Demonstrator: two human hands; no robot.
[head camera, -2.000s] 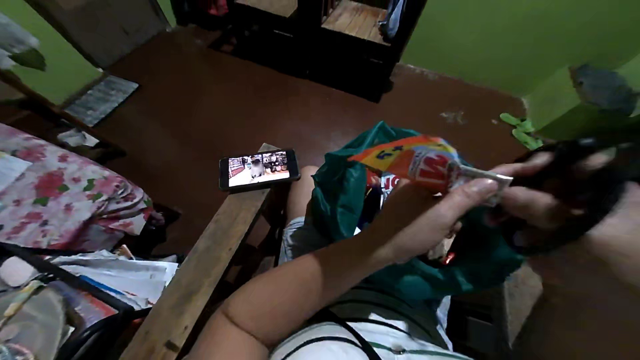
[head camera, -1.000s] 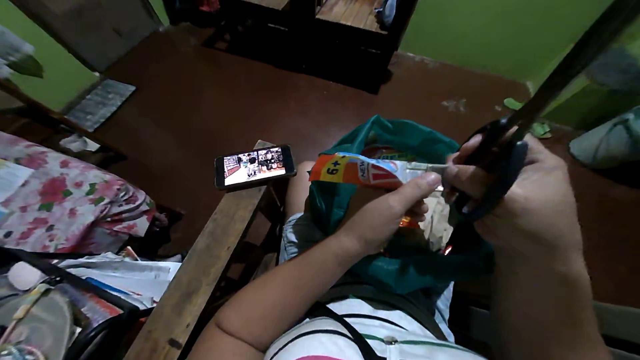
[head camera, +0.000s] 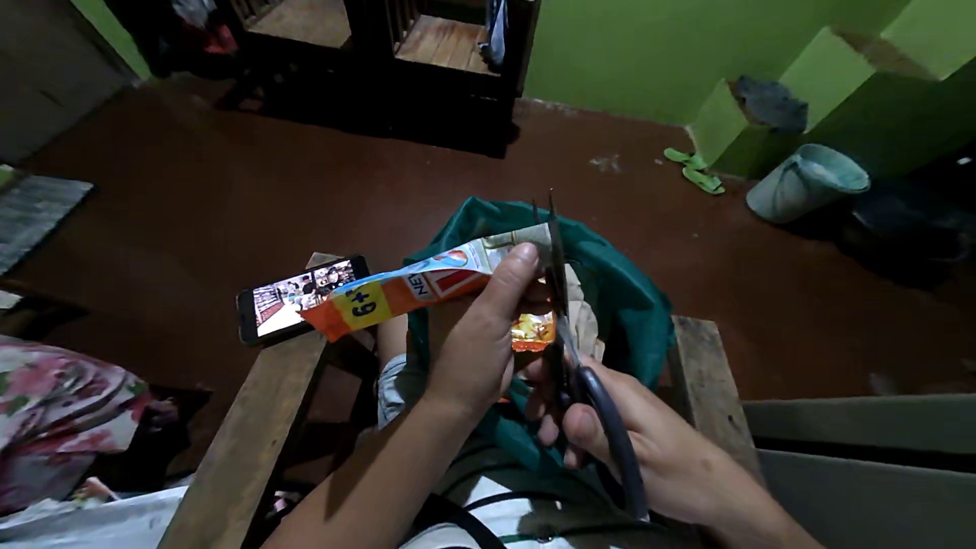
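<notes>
My left hand (head camera: 484, 328) pinches an orange, yellow and blue plastic wrapper (head camera: 404, 293) near its right end, thumb on top. The wrapper bears print and stretches out to the left, its far end over the phone. In my right hand (head camera: 610, 427) are scissors (head camera: 560, 305) with dark handles, blades pointing up and away, at the wrapper's right end. Whether the blades touch it I cannot tell. Below both hands, a green fabric bag (head camera: 625, 305) lies open on my lap, holding crumpled pale pieces (head camera: 583, 320) and an orange packet (head camera: 532, 329).
A lit smartphone (head camera: 301, 297) rests on the left wooden armrest (head camera: 252, 427); another wooden armrest (head camera: 713, 381) is at right. Floral cloth (head camera: 61, 419) lies at far left. A dark wooden cabinet (head camera: 427, 99), green slippers (head camera: 695, 171) and a pail (head camera: 808, 183) stand beyond.
The scissors, held higher and to the right one second ago, have come down to the wrapper's end with my right hand. My left hand still holds the wrapper.
</notes>
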